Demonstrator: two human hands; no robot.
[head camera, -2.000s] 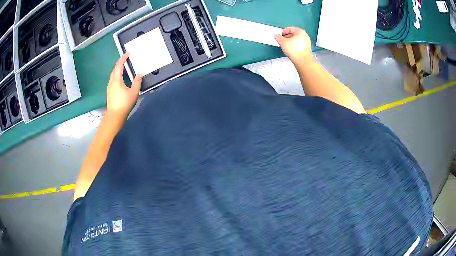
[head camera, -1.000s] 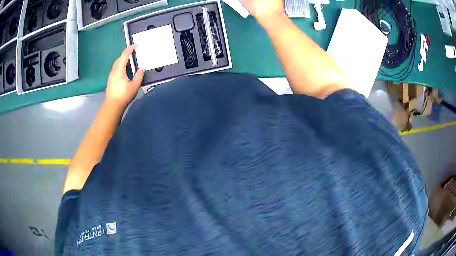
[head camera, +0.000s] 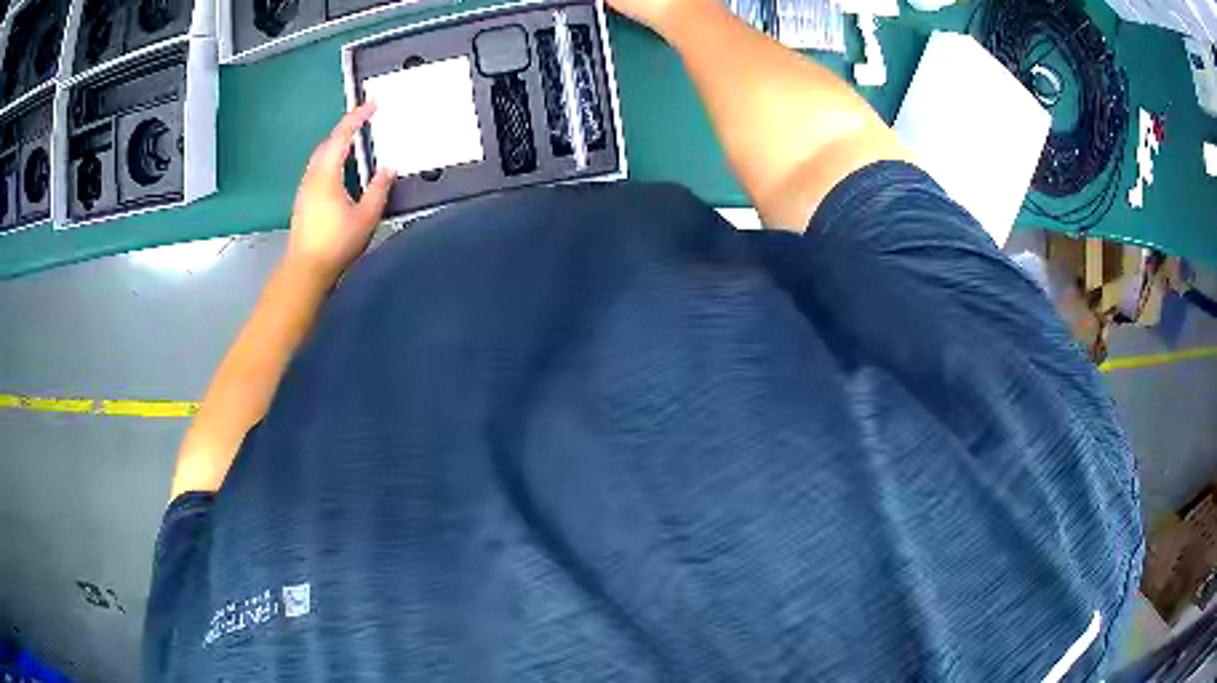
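Observation:
The sample kit box (head camera: 619, 160) lies open on the green bench at the top centre. A white card (head camera: 423, 118) lies on the left part of its tray. A black power adapter (head camera: 503, 50) and a black cable (head camera: 513, 123) sit right of the card. A long dark item under shiny clear plastic (head camera: 574, 88) fills the right recess. My left hand (head camera: 336, 200) is at the box's lower left edge, fingers apart, fingertips at the card's left side. My right hand (head camera: 657, 11) is cut off by the top edge; its fingers and anything in them are hidden.
Open white boxes with black trays (head camera: 200, 120) stand in rows at the left. At the right are a large white board (head camera: 974, 127), a black cable coil (head camera: 1088, 94), small white pieces (head camera: 869, 51) and pale plastic strips (head camera: 798, 23). Brown cardboard (head camera: 1134, 280) is beyond the bench edge.
My right hand has moved up and left from the white strip to the top edge. The strip is no longer in view. My left hand has stayed at the box.

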